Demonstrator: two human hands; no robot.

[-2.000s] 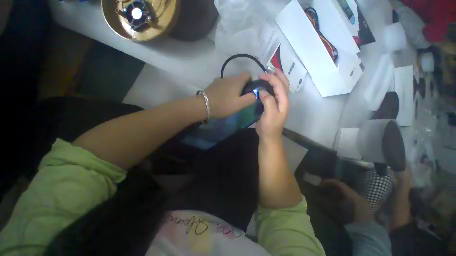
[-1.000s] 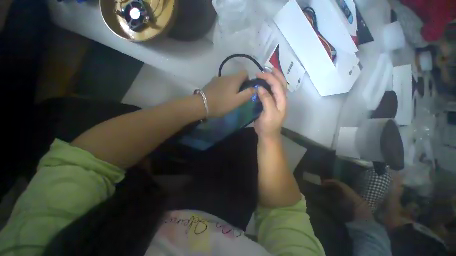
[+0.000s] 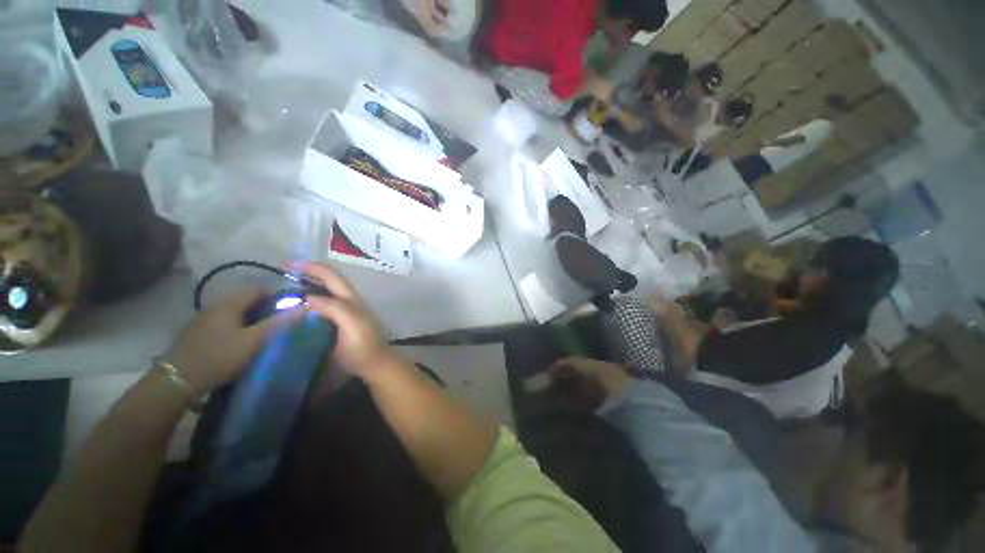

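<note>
A long dark bar with a glossy bluish face, perhaps a mirror dash cam point(image 3: 265, 405), is held over the lap at a slant. My left hand point(image 3: 219, 344) holds its upper end from the left. My right hand point(image 3: 348, 324) grips the same end from the right, fingers near a bright bluish-white spot. A thin black cable point(image 3: 221, 270) loops from that end above my left hand. The bar's lower end is dark and hard to make out.
An open white box point(image 3: 394, 194) holds an orange-and-black wiring harness. A leaflet point(image 3: 369, 246) lies below it. A retail box point(image 3: 140, 92) stands upper left, a gold housing point(image 3: 38, 270) at the left edge. A neighbour's arm point(image 3: 691, 454) is on the right; several people sit beyond.
The view has swung up and to the right, showing more people and stacked cardboard. Both hands still hold the bar, now lower left in view and pointing more towards me.
</note>
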